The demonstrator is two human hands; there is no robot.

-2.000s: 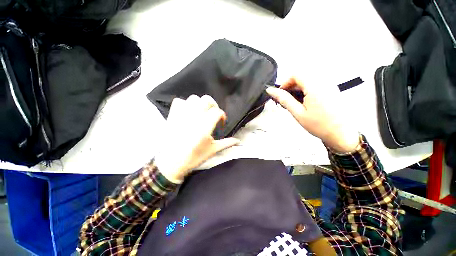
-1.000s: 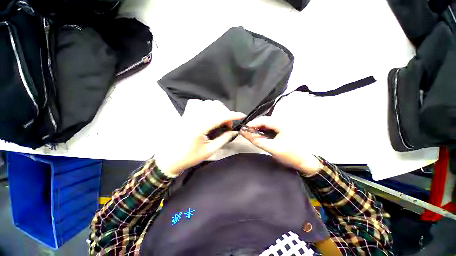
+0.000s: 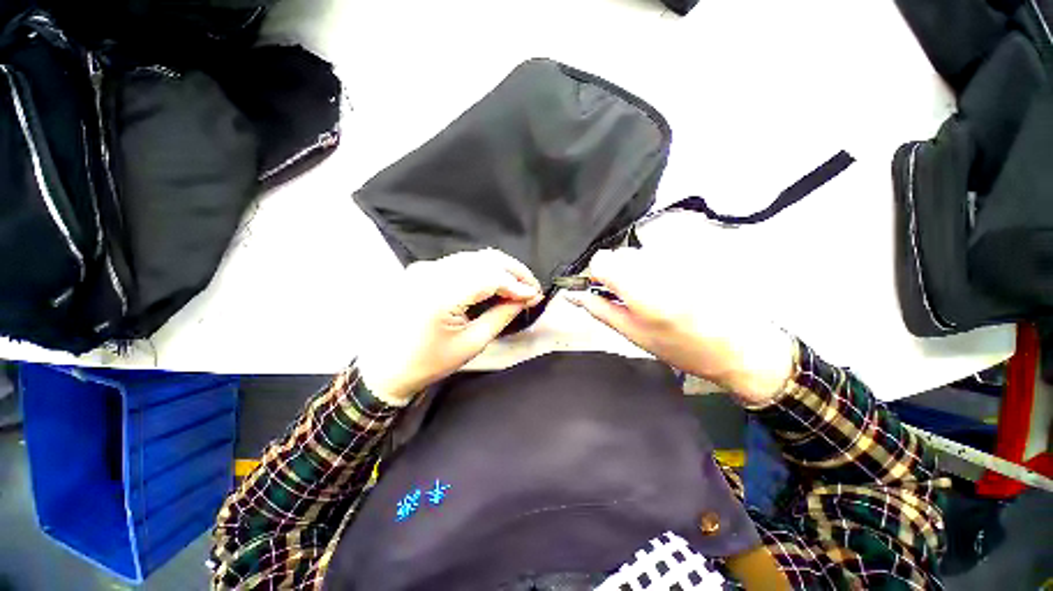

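Observation:
A black-grey fabric pouch [image 3: 531,162] lies on the white tabletop in front of the apron, its near seam edge raised between my hands. My left hand [image 3: 456,318] pinches the near edge between thumb and fingers. My right hand [image 3: 658,306] holds a small metallic-looking piece, perhaps a zipper pull, between thumb and index finger at the same edge, close to my left fingertips. A narrow black strap [image 3: 768,208] runs from the pouch's right side and lies across the table to the right. Whether snips are in my right hand cannot be told.
Large black backpacks with silvery zippers [image 3: 185,185] are at the left. Black boxy bags [image 3: 1005,219] are piled at the right. The white table's front edge [image 3: 289,352] is near me. A blue bin [image 3: 173,450] stands below at left, a red post [image 3: 1018,404] at right.
The hands moved from the pouch's left part and right corner to its near edge. The strap now extends to the right. In the last second my right hand shifted slightly and shows a small piece.

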